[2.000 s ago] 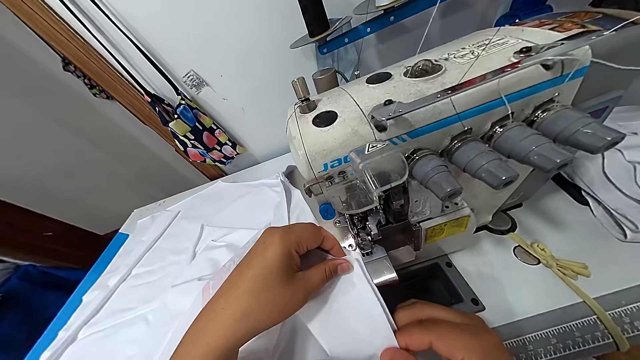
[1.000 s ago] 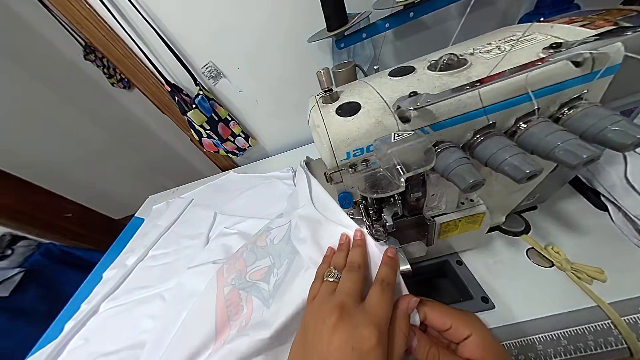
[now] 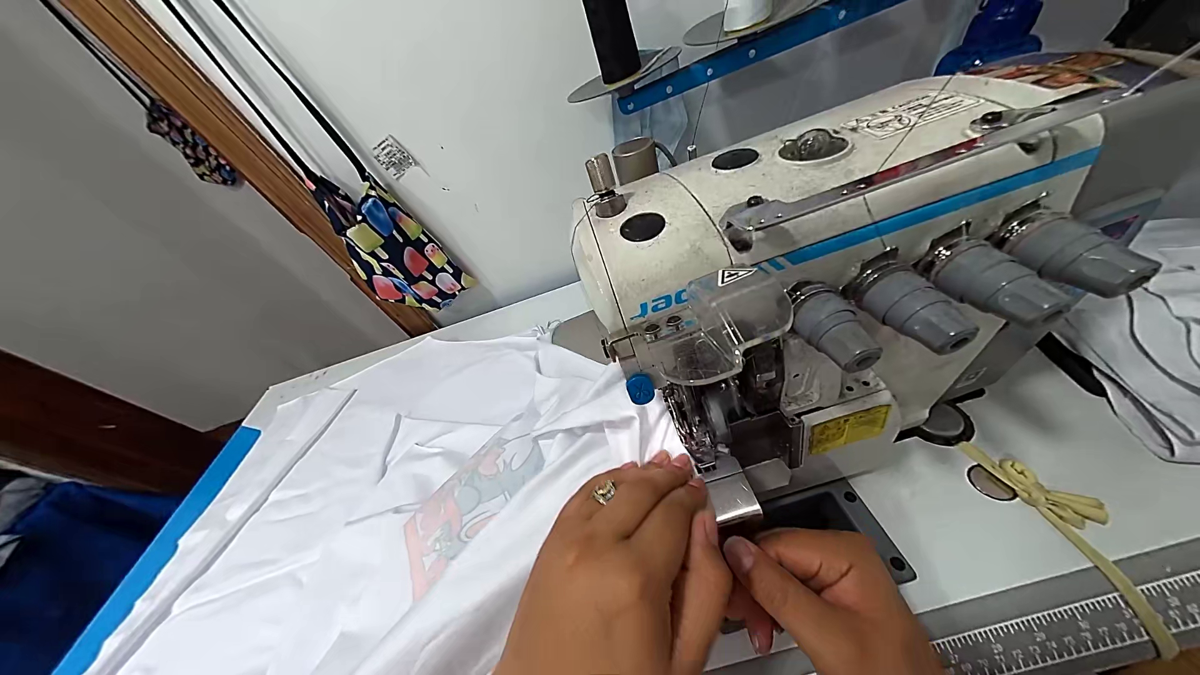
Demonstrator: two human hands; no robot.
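Note:
White fabric (image 3: 319, 525) with a faint printed picture lies in folds on the left of the table and runs up to the needle area of a Jack overlock sewing machine (image 3: 844, 206). My left hand (image 3: 619, 562), with a ring on one finger, rests on the fabric, its fingertips just before the presser foot. Beside it, below the machine's metal front plate (image 3: 733, 497), my right hand (image 3: 816, 591) has thumb and fingers pinched together at the fabric's edge; what lies between them is mostly hidden.
A yellow tied strap (image 3: 1050, 497) and a measuring tape strip (image 3: 1069, 637) are at the right. Grey-white cloth (image 3: 1144, 347) lies behind the machine. Thread cones (image 3: 611, 42) stand at the back, and a patterned pouch (image 3: 398, 244) hangs by the wall. Blue cloth (image 3: 66, 553) is at lower left.
Two seconds ago my left hand pinched the fabric's edge near the foot; now it lies over the fabric. The fabric has shifted and bunched beside the foot, its print showing. My right hand has come beside the left.

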